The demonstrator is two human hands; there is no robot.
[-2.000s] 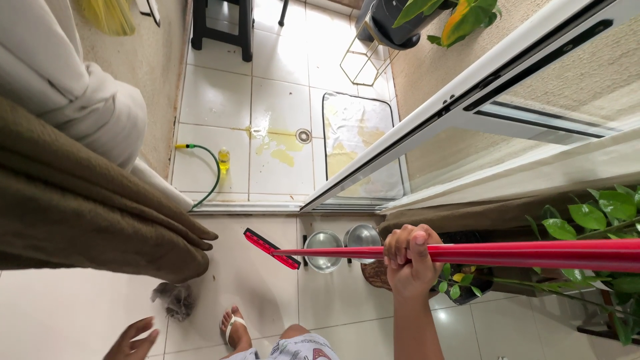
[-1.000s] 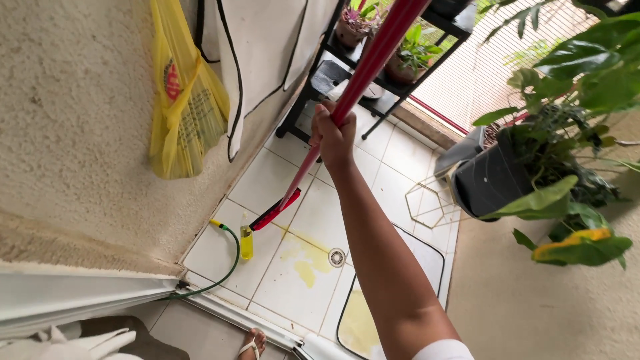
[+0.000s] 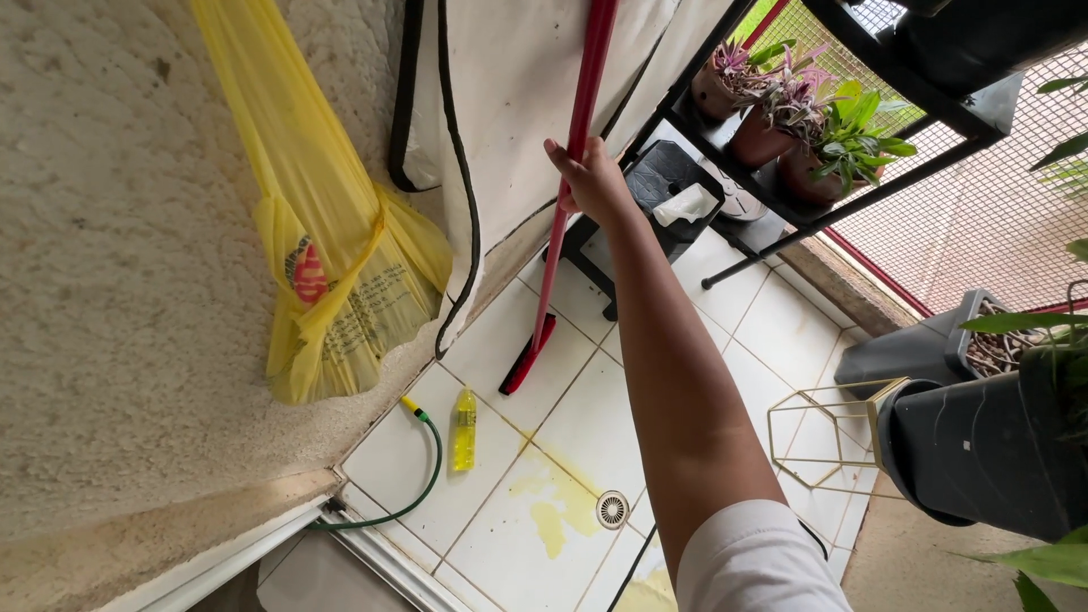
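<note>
My right hand [image 3: 588, 180] grips the red handle of a floor squeegee, its arm stretched out across the tiles. The red squeegee head with a black edge [image 3: 528, 355] rests on the white tiled floor, near the wall. A bottle of yellow liquid [image 3: 464, 431] lies on the tiles below it, beside a green hose [image 3: 438, 463] with a yellow and green nozzle. Yellow liquid [image 3: 552, 501] is spread on the tiles next to a round floor drain [image 3: 612, 509]. My left hand is out of view.
A yellow plastic bag [image 3: 340, 289] hangs at the left wall. A black stool [image 3: 659, 200] and a black shelf with potted plants [image 3: 816, 204] stand at the back. A dark planter [image 3: 977, 442] and a gold wire frame [image 3: 824, 438] are at right. A door track [image 3: 391, 552] crosses below.
The squeegee head has gone from the floor inside the doorway to the tiles beyond the bottle. My left hand, visible two seconds ago, has left the view. The view has moved forward.
</note>
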